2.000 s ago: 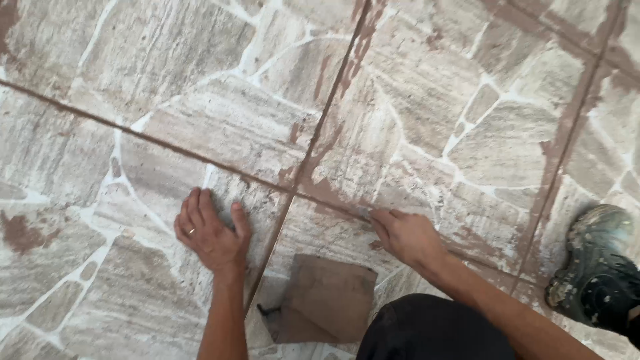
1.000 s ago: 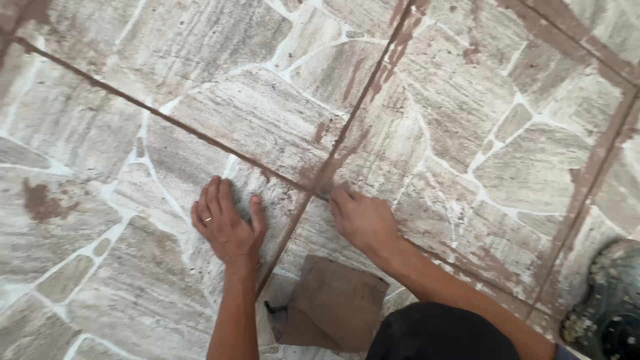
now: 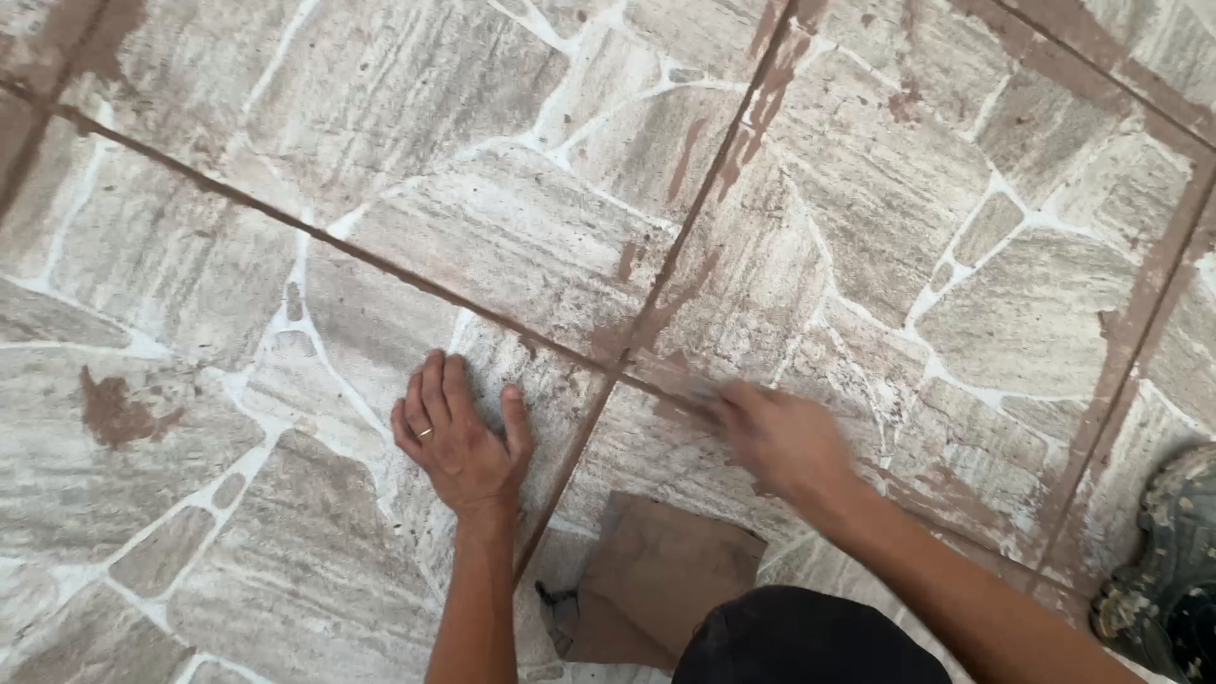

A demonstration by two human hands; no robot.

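Observation:
Stone-patterned floor tiles (image 3: 399, 285) meet at joints filled with brown grout (image 3: 608, 366). My left hand (image 3: 465, 432), a ring on one finger, lies flat on a tile left of the crossing of the joints, fingers apart, holding nothing. Just right of that crossing, my right hand (image 3: 784, 432) is closed on a small greyish tool (image 3: 704, 388), which touches the joint; motion blur and my fingers hide most of the tool. Smears of brown grout mark the tiles on both sides of the joints.
A brown folded cloth or sheet (image 3: 655, 579) lies on the floor below the crossing, beside my dark-clothed knee (image 3: 807, 636). At the right edge stands a boot (image 3: 1159, 560) spattered with pale stains. A brown grout patch (image 3: 119, 408) marks a tile at left.
My right hand was farther along the joint two seconds ago, came close to the crossing, and is now a little to its right again. My left hand stays flat on its tile.

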